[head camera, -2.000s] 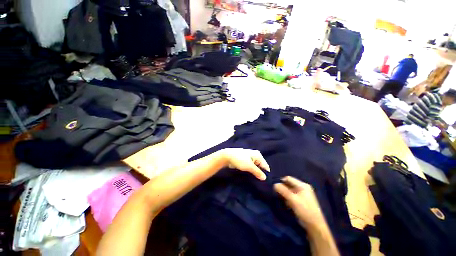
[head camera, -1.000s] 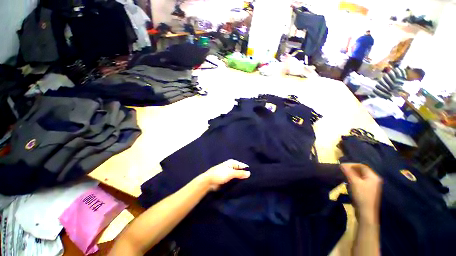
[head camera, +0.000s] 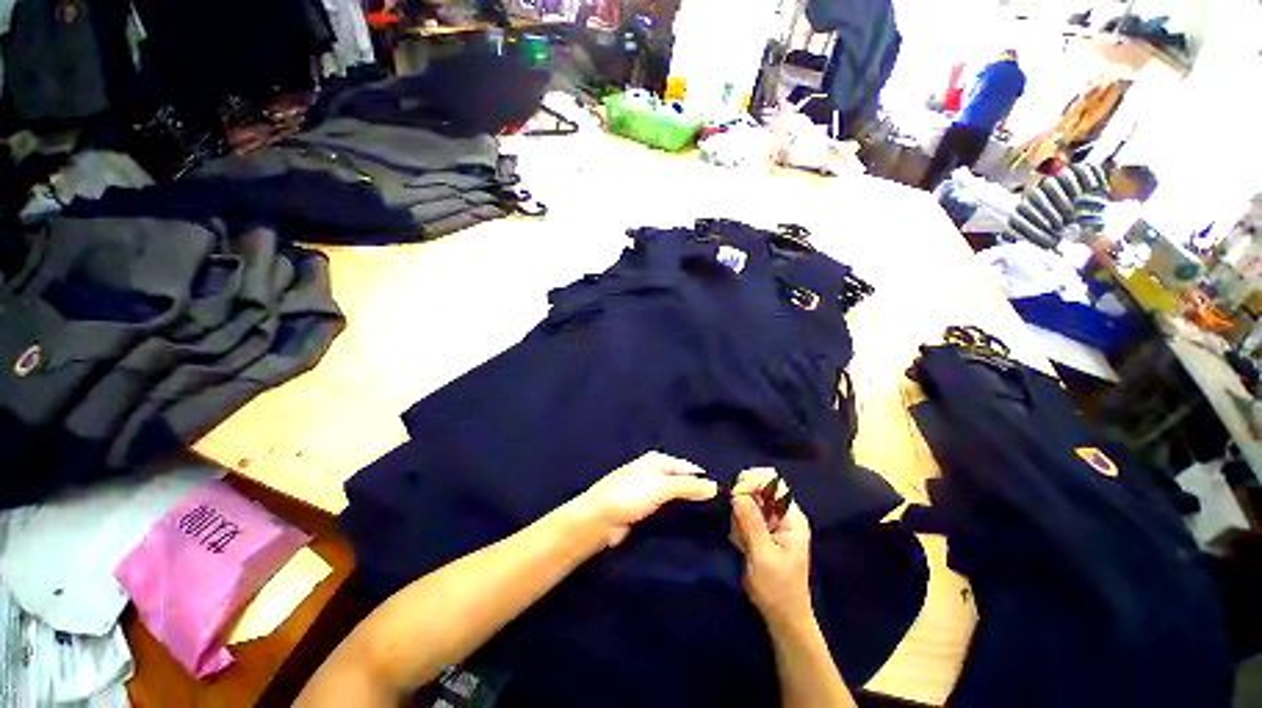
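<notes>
A layered pile of navy pinafore dresses lies in front of me, with hangers at the far end and a crest badge on the chest. My left hand pinches the navy cloth near the skirt end between thumb and fingers. My right hand is close beside it, fingers curled around small dark thread snips, its fingertips at the same stretch of cloth. The fine detail between the fingertips is too small to tell.
A second navy pile lies at the right. Grey and navy garments lie at the left, above a pink packet and white bags. A green basket stands at the table's far end. Two people are at the back right.
My right hand has moved left from the stretched-out cloth to beside my left hand, and the snips now show. The cloth has dropped from its stretch. The view has shifted.
</notes>
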